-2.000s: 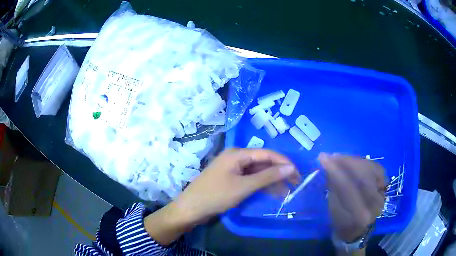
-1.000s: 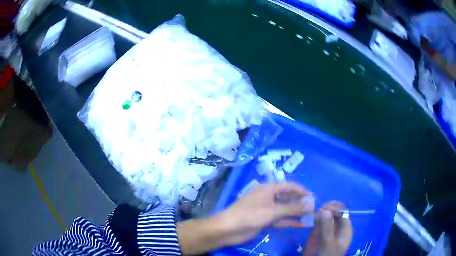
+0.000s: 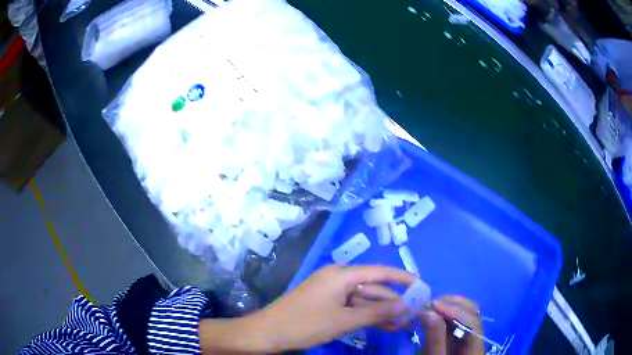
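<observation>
My left hand holds a white plastic housing between thumb and fingers over the near part of the blue tray. My right hand, cut off by the bottom edge, holds a thin stem with a small white collar right beside the housing. The stem points down to the right. Whether its end is inside the housing is hidden by the fingertips. Several loose housings lie in the tray's left part.
A large clear bag of white housings lies left of the tray. A clear pack is at the upper left. The green belt carries scattered small pieces. Grey floor with a yellow line shows at left.
The view has shifted and turned. Since the earliest frame my hands have come together, and my left hand now holds a housing. In the last second the right hand's stem has tilted downward.
</observation>
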